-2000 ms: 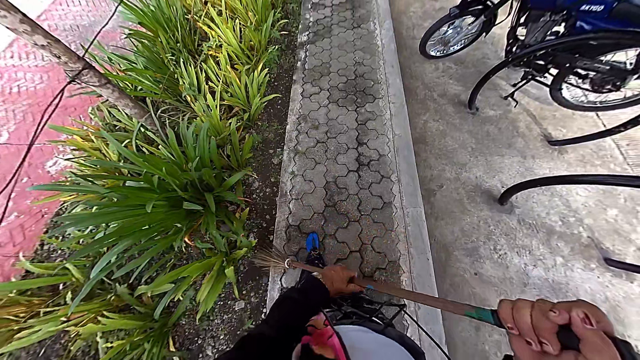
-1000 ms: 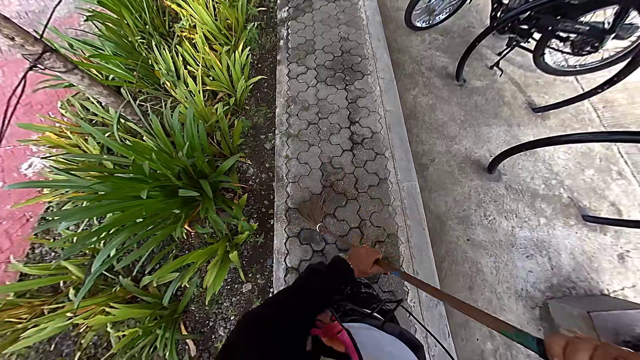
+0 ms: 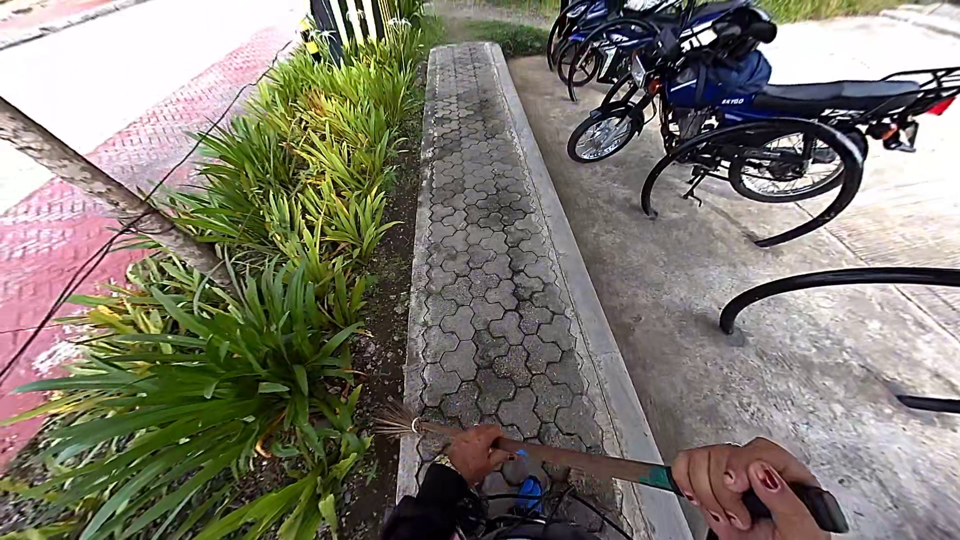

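A long-handled stick broom (image 3: 592, 463) lies across the bottom of the view. My left hand (image 3: 476, 454) is closed around its shaft near the bristle end. My right hand (image 3: 750, 487) grips the black top end of the handle, just past a green band. The broom's thin bristles (image 3: 396, 422) are at the left edge of the paved walkway (image 3: 487, 300), over the border with the soil. A blue shoe tip (image 3: 529, 493) shows below the shaft. Dark, cord-like items by my body are partly cut off by the frame.
Leafy green plants (image 3: 225, 390) line the walkway's left side, with a leaning trunk (image 3: 112, 187) and thin dark wires among them. A concrete curb (image 3: 592, 330) edges the right side. Beyond it are curved black metal racks (image 3: 832, 277) and parked motorcycles (image 3: 795, 97) on concrete.
The bristles have moved left, from over the pavers to the walkway's left edge. Both hands still hold the broom. The view has tilted up, showing more of the path and motorcycles.
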